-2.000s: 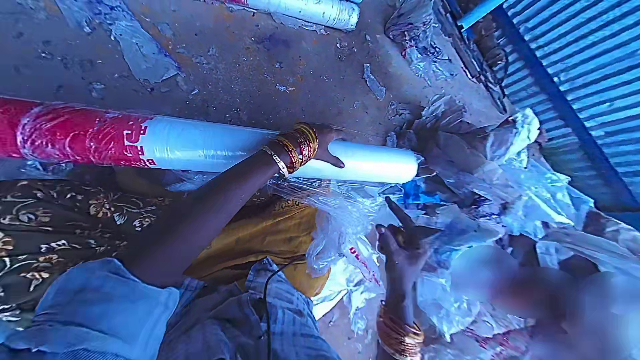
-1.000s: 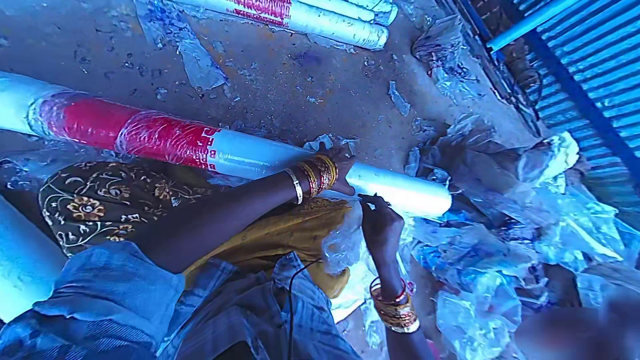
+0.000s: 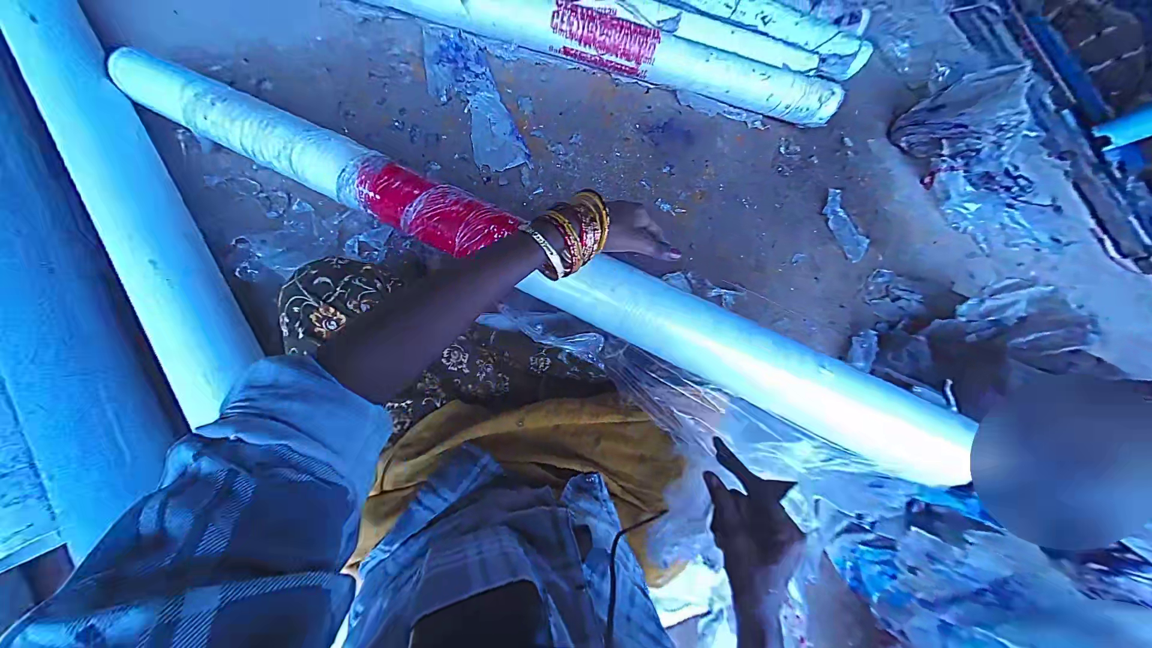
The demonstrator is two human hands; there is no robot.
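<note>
A long white roll [image 3: 684, 315] with a red printed band [image 3: 441, 211] lies diagonally across my lap area, partly wrapped in clear film. Over its far side, just right of the red band, reaches my left hand [image 3: 637, 229] with bangles on the wrist; whether its fingers hold anything is unclear. Below the roll, my right hand [image 3: 754, 513] has thumb and index finger spread, close to loose clear plastic film [image 3: 693, 405] that runs in creases from the roll's near side. A patterned dark cloth [image 3: 342, 297] and a mustard cloth [image 3: 531, 441] lie beneath the roll.
More wrapped rolls [image 3: 720, 72] lie on the floor at the top. A large white roll [image 3: 135, 216] stretches along the left. Crumpled plastic [image 3: 990, 315] heaps at the right, beside a blurred round patch. Scraps of film [image 3: 486, 126] are scattered over the dusty floor.
My left hand has shifted along the roll toward the red band and now reaches past its far side. My right hand, at the roll one second ago, is below it with fingers spread. The view has shifted.
</note>
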